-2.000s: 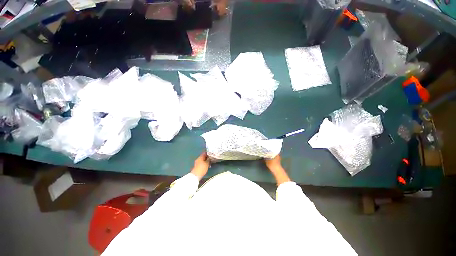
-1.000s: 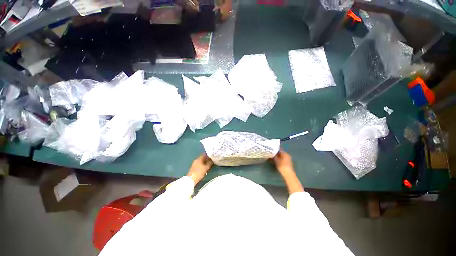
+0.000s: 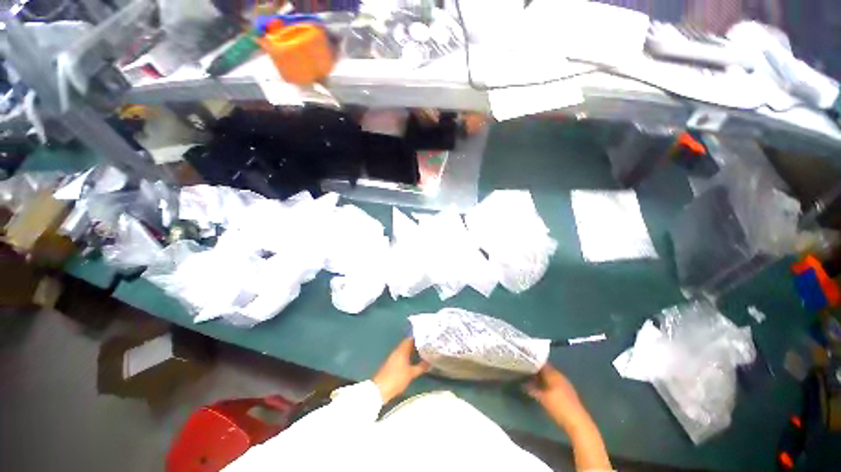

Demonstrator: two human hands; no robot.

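Note:
A wrapped part in bubble film [image 3: 479, 346], whitish and boxy, stands near the front edge of the green bench. My left hand [image 3: 402, 371] holds its left end and my right hand [image 3: 553, 392] holds its right end; the fingertips are partly hidden. What is inside the film cannot be made out. A slim white pen [image 3: 586, 339] with a dark tip lies just right of the wrapped part.
Crumpled bubble bags [image 3: 249, 253] heap along the left and middle. Another bubble bag [image 3: 693, 361] lies right. A flat bubble sheet [image 3: 613, 226] lies at the back. Bagged parts [image 3: 715, 241] stand right rear. A red stool [image 3: 217, 438] is below left; a cluttered shelf [image 3: 415, 88] runs above.
The view has tilted up, showing more of the shelf, and the bench things appear lower and further right. Both hands still hold the wrapped part near the front edge.

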